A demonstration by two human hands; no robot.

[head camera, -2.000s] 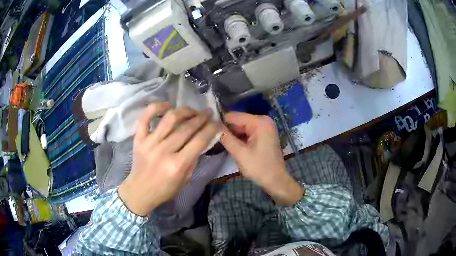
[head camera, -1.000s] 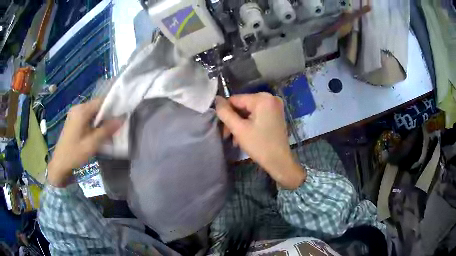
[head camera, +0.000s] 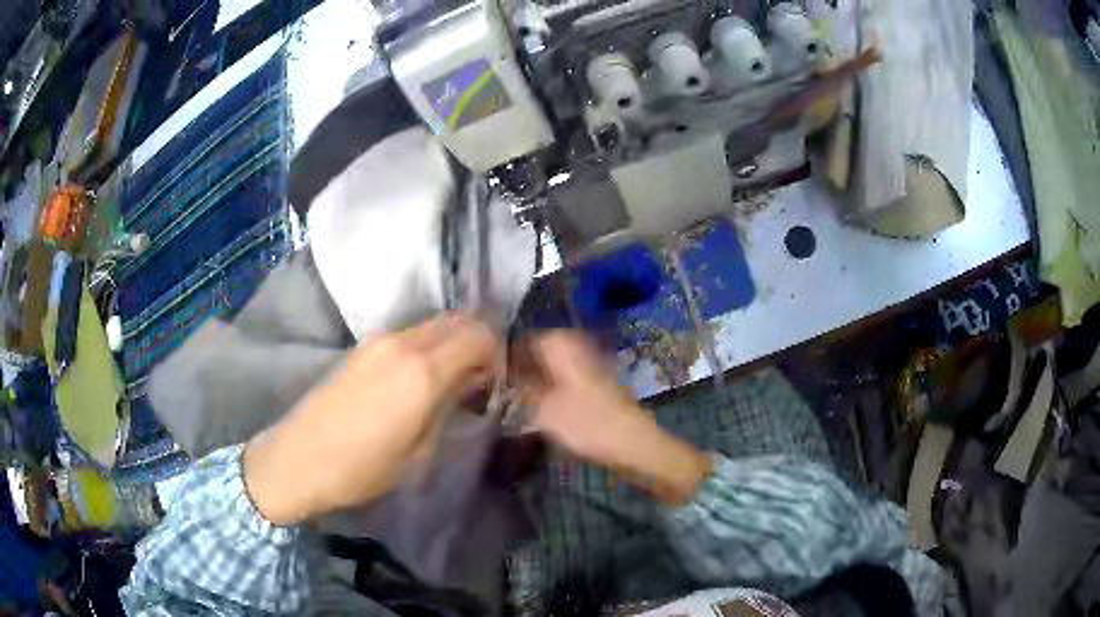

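Observation:
My left hand [head camera: 374,416] is closed on an edge of the garment, just in front of the overlock machine [head camera: 464,90]. My right hand [head camera: 591,404] is blurred, close beside it, with its fingertips at the same edge; its grip is not clear. The light fabric piece [head camera: 380,223] lies spread beyond my left hand and reaches up to the needle area. The grey-brown garment body [head camera: 241,374] spreads out to the left of my left hand and hangs down over my lap. A dark strip of cloth curves behind the light piece.
A blue scrap tray [head camera: 718,265] with a dark opening and trimmings is right of the needle area. White knobs [head camera: 679,63] line the machine front. Pale cut pieces [head camera: 899,109] hang at the right. Plaid cloth [head camera: 205,229] and an orange item [head camera: 64,217] are at the left.
My left hand has moved right from the far left to beside my right hand. My right hand has lowered. The light piece now lies flatter near the needle, and grey cloth has spread left.

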